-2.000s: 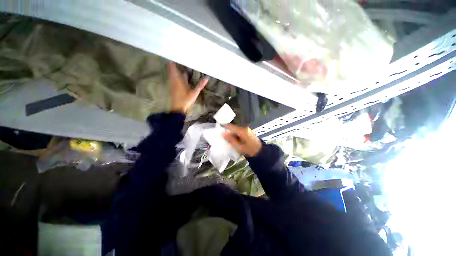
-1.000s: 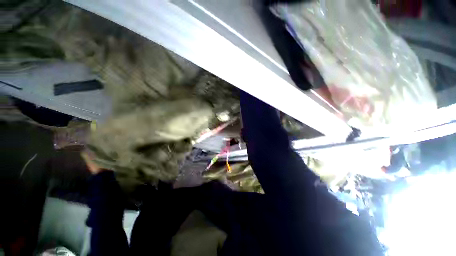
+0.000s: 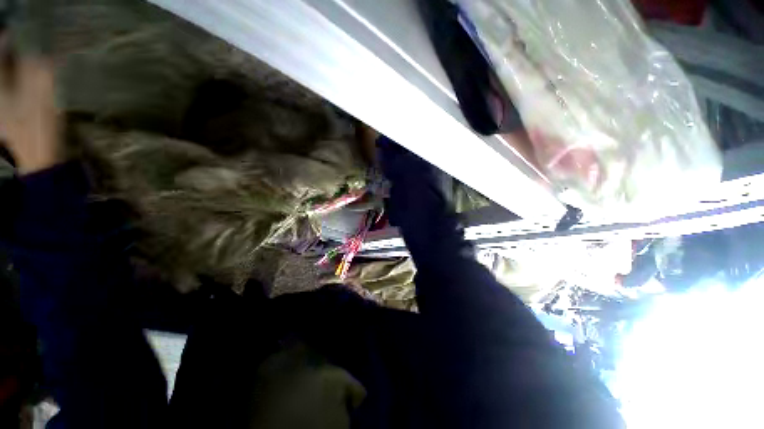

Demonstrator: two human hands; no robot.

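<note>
An olive-khaki woven sack (image 3: 226, 159) lies bunched below the white shelf edge, blurred, with a dark hollow in its upper part and a frayed right end. My left hand (image 3: 32, 113) is at the far left beside the sack, blurred; its fingers are not clear and I cannot tell if it grips. My right hand (image 3: 369, 142) is mostly hidden by the shelf edge and its sleeve; only a bit of skin shows at the sack's right side. Thin red, white and orange cords (image 3: 352, 247) hang near the sack's frayed end.
A white shelf edge (image 3: 369, 96) runs diagonally above the sack. A clear plastic bag (image 3: 611, 109) with pale contents lies on that shelf, beside a black object (image 3: 469, 80). A perforated rack post (image 3: 670, 212) is at the right. More khaki sack material (image 3: 381, 281) lies below. Glare whitens the lower right.
The white pieces have left my right hand's former place, and that arm now reaches up under the shelf. The sack has come towards me; my left hand has moved up to the far left.
</note>
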